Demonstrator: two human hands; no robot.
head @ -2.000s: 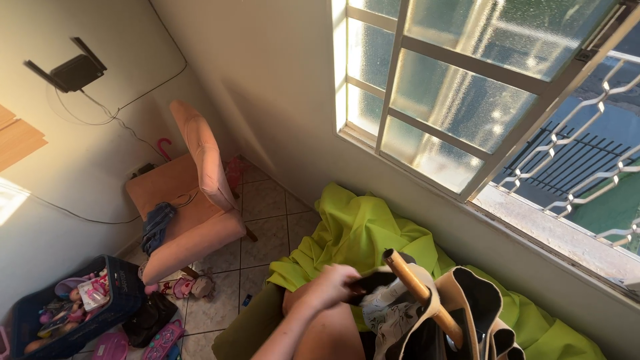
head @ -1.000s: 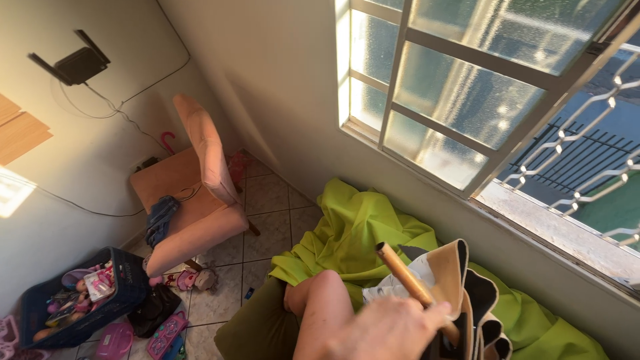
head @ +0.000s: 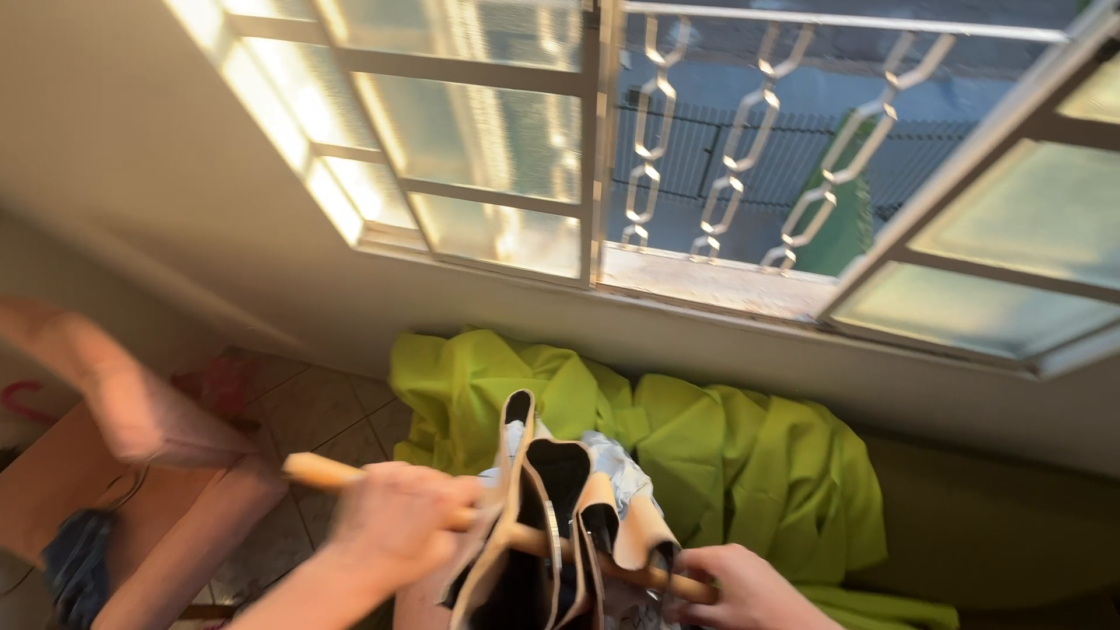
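A wooden rod [head: 322,472] runs across my lap, passing through a beige fabric organizer with dark-lined pockets [head: 560,455]. My left hand [head: 398,516] is closed around the rod near its left end, which sticks out past the fingers. On the other side, my right hand [head: 731,582] grips the rod's right end, beside the organizer's edge. Whitish crumpled material [head: 619,468] shows behind and between the fabric folds. The organizer's lower part is cut off by the frame.
Bright green cloth [head: 726,455] lies beyond the organizer, along the wall under a window with a metal grille [head: 735,157]. At the left stands a pink upholstered chair [head: 201,525] with dark blue cloth [head: 79,560] on it. Tiled floor [head: 324,420] shows between them.
The view has swung to the right. My left hand is now on the rod's left end, and my right hand has come into sight at the other end. The rod lies flatter across the view.
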